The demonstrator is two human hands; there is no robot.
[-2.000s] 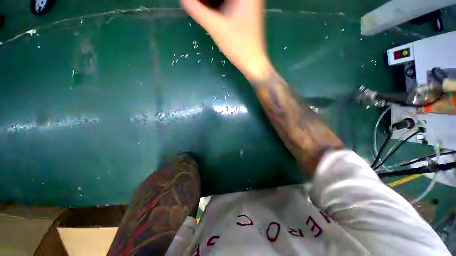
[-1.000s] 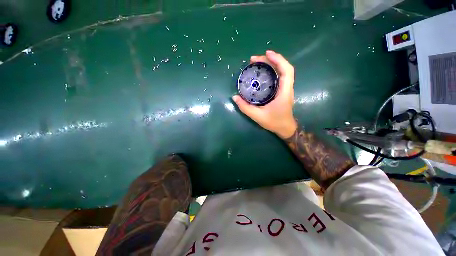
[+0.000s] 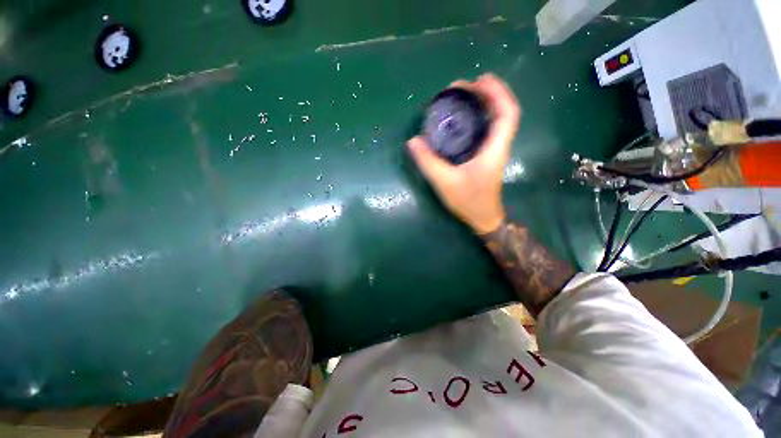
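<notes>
My right hand (image 3: 479,167) reaches over the green belt (image 3: 257,282) from the right. It is shut on a black cylindrical housing (image 3: 456,127), thumb at its left side and fingers round its far and right side. Its greyish end faces up towards me and is blurred. My left hand is not in view; only the tattooed left arm shows at the bottom left. The orange screwdriver (image 3: 736,165) lies across the right side, its silver nose (image 3: 591,169) pointing left towards the belt. No hand shows on it.
Small silvery screws (image 3: 300,120) lie scattered on the belt. Round black pieces with white faces (image 3: 116,47) stand beyond its far edge. A pale post (image 3: 574,17) is at the top right. A white box with a vent (image 3: 706,98), cables and a clear hose are at the right. Cartons (image 3: 724,321) are below.
My right hand first came back from the far edge with the housing, then moved slightly right and tilted it. The view has shifted, showing more of the screwdriver and far pieces.
</notes>
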